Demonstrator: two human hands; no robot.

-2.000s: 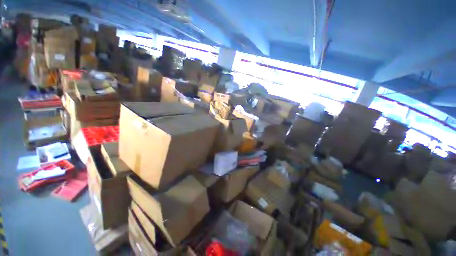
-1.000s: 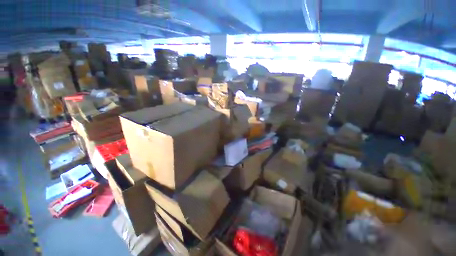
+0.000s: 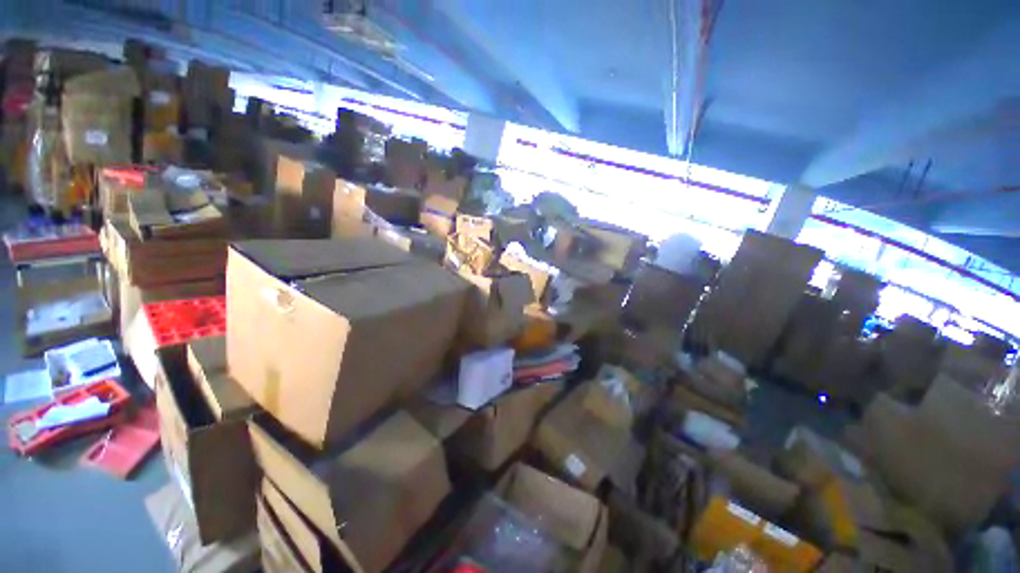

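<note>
Neither of my hands is in the picture. Nearest in front is an open brown carton [image 3: 556, 500] at the bottom edge, with a crinkled clear plastic bag [image 3: 506, 539] inside. A small bit of a red bundle [image 3: 468, 569] shows below the bag, cut off by the frame edge. To its left, a large closed carton [image 3: 341, 325] sits on top of other cartons [image 3: 392, 484]. A small white box [image 3: 485, 377] stands at its right side.
Heaped cartons fill the middle and right, with an orange-yellow carton [image 3: 752, 535] at lower right. At left, red trays [image 3: 69, 416] lie on the blue-grey floor [image 3: 56, 509] beside a stack with a red tray [image 3: 185, 321]. Windows run along the back.
Since one second ago the view has tilted and shifted. The open carton now sits lower in the picture, and most of its red bundle is out of frame. No hand has appeared.
</note>
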